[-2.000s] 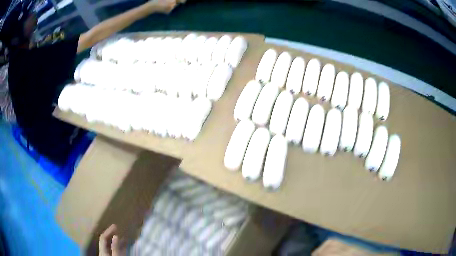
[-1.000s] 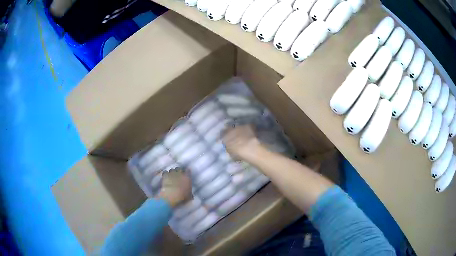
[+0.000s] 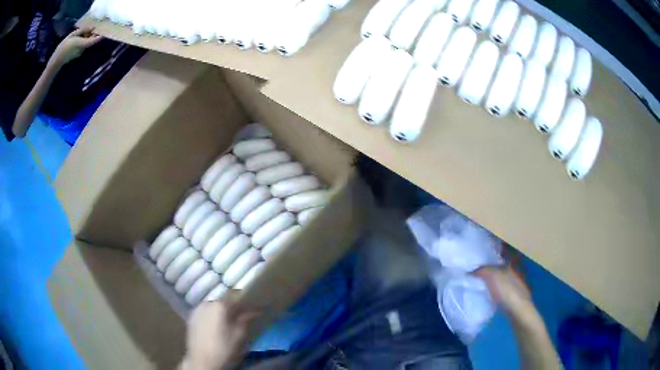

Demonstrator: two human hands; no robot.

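Note:
The open brown carton [image 3: 289, 271] at my lap holds white shells [image 3: 230, 186] packed in tight rows. A thin liner [image 3: 163, 278] shows along the carton's inner edge. My left hand [image 3: 216, 329] is at the carton's near edge, its fingers partly hidden; I cannot tell whether it grips the edge. My right hand [image 3: 503, 285], slightly blurred, holds a crumpled milky plastic bag [image 3: 463, 249] below the bench edge, right of the carton.
A brown cardboard sheet [image 3: 499, 191] on the bench bears white shells in rows [image 3: 414, 105], with more rows at the upper left. Another person's hand [image 3: 78, 42] is at the sheet's left corner. The floor [image 3: 27, 217] is blue. My legs are below the sheet.
Both hands were over the plastic-covered shells in the carton. My right hand has moved right, out of the carton, with the bag. The packed shells now show uncovered. The view has shifted.

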